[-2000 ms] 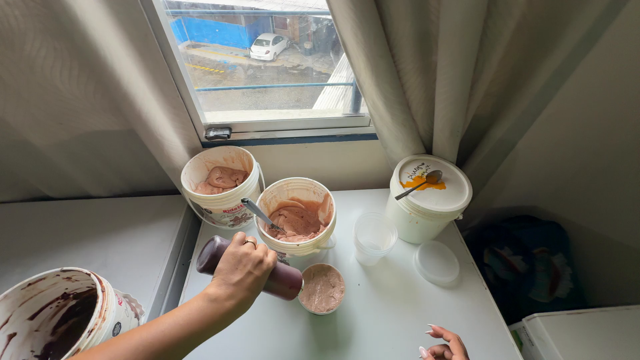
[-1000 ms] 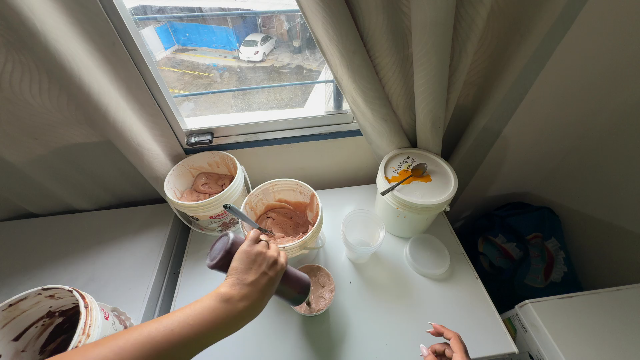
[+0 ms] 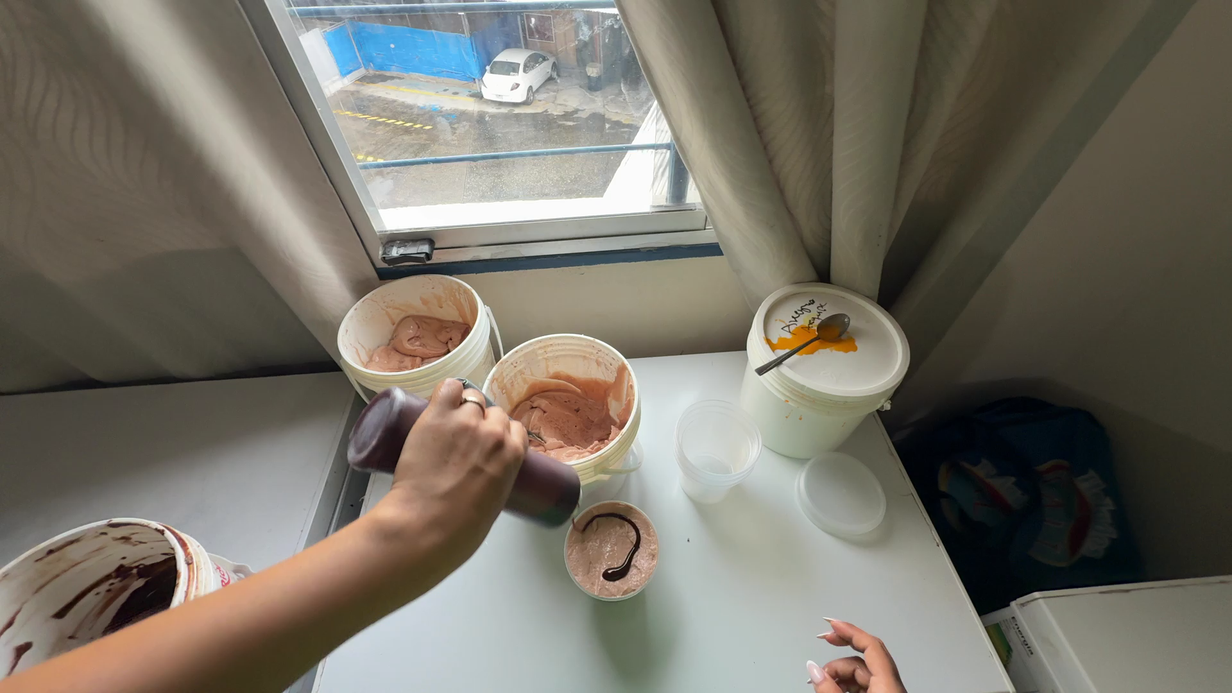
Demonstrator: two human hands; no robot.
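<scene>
My left hand (image 3: 462, 462) grips a dark squeeze bottle (image 3: 544, 489), tilted with its lower right end just over a small tub of pinkish-brown cream (image 3: 611, 563). A curved line of dark sauce (image 3: 628, 551) lies on the cream. Behind the bottle stands a white bucket (image 3: 626, 438) of similar cream with a utensil in it, partly hidden by my hand. My right hand (image 3: 852, 659) is at the lower edge, fingers apart and curled, with nothing seen in it. Between the bucket and a loose translucent lid (image 3: 840, 493) stands a translucent plastic cup (image 3: 717, 448).
Another cream bucket (image 3: 423, 337) stands at the back left. A lidded white bucket (image 3: 818, 423) with a spoon (image 3: 804, 345) and orange smear on its lid stands at the back right. A sauce-streaked bucket (image 3: 188, 568) is at the lower left, a dark bag (image 3: 1030, 491) beyond the table's right edge.
A curved dark line of sauce now shows on the cream in the small tub, where earlier frames show none. My left hand still grips the bottle.
</scene>
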